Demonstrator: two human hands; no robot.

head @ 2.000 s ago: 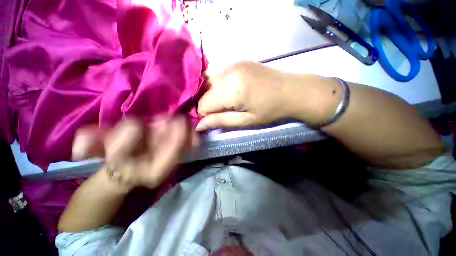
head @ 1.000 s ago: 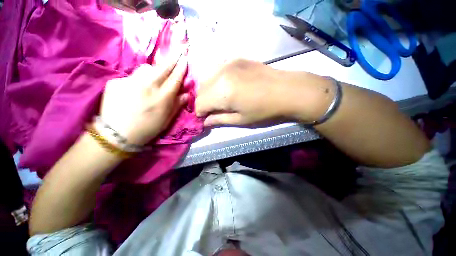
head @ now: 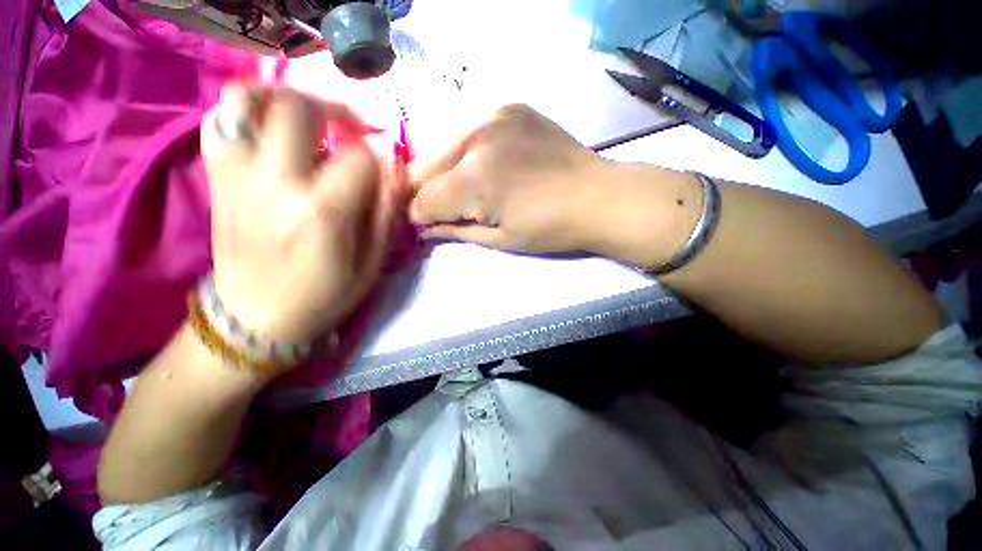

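Observation:
Magenta fabric point(head: 129, 205) lies heaped on the left of the white table, hangs over its front edge and runs under both hands. My left hand point(head: 296, 205) is blurred, over the fabric with its fingers curled; its fingertips' hold cannot be made out. My right hand point(head: 506, 183) pinches the fabric's edge at its fingertips, right beside the left hand. A round grey knob point(head: 359, 40) on the sewing machine head point(head: 242, 19) shows above the hands. The needle area is hidden by glare and the left hand.
Thread snips point(head: 695, 106) lie right of the machine, with blue-handled scissors point(head: 813, 108) beside them. Pale blue scraps point(head: 646, 27) are bunched behind. A grey measuring tape point(head: 506, 342) runs along the table's front edge. Small dark bits lie near the knob.
The left hand came up from the table edge onto the fabric, then its fingers lifted and curled. The right hand stays at the fabric edge. The machine head and knob have come further into view.

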